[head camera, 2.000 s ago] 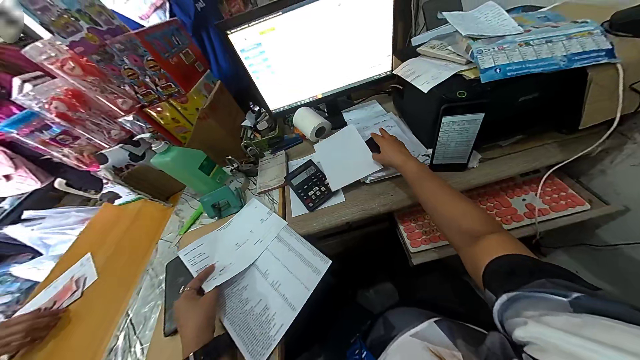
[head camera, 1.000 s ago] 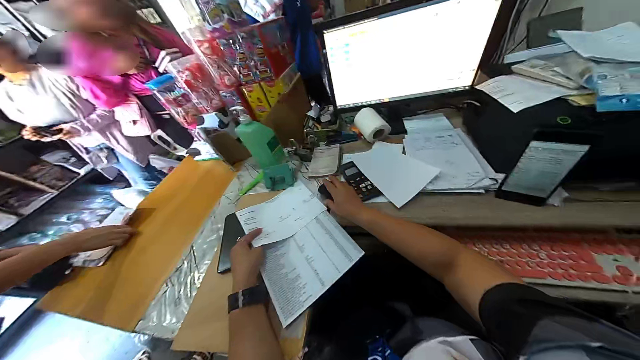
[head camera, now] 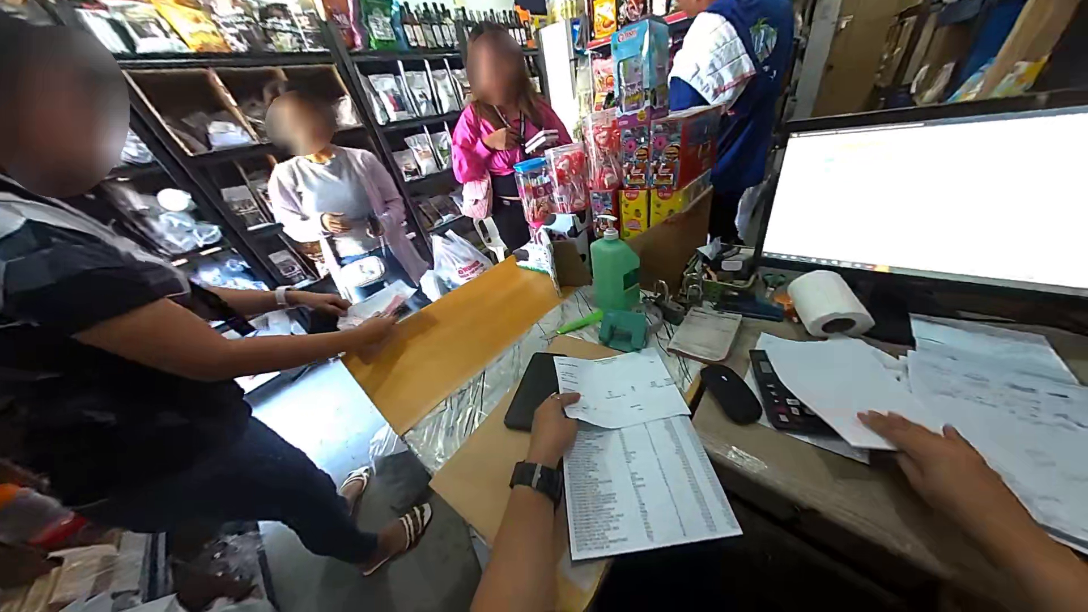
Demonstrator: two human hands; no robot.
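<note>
My left hand [head camera: 554, 429], with a dark watch on its wrist, grips a small printed slip [head camera: 625, 388] over a longer printed sheet [head camera: 646, 489]. My right hand [head camera: 922, 446] touches the lower edge of a blank white paper [head camera: 837, 382] on the desk, its thumb side resting there; whether it grips the paper cannot be told. That paper partly covers a black calculator [head camera: 778, 395]. A black computer mouse [head camera: 731, 393] lies left of the calculator. A dark flat device [head camera: 534, 391] lies beside my left hand, partly under the slip.
A green pump bottle [head camera: 614, 270], a teal tape dispenser [head camera: 623, 330], a notepad [head camera: 705, 333] and a paper roll [head camera: 830, 303] stand or lie beyond the papers. A monitor [head camera: 926, 204] is at right. Across the wooden counter [head camera: 450, 340], a person [head camera: 127, 340] holds papers; other people stand behind.
The view has swung left and up. My right hand has left the mouse, which it covered a second ago, and is at the white paper. That paper now overlaps the calculator. My left hand keeps its papers.
</note>
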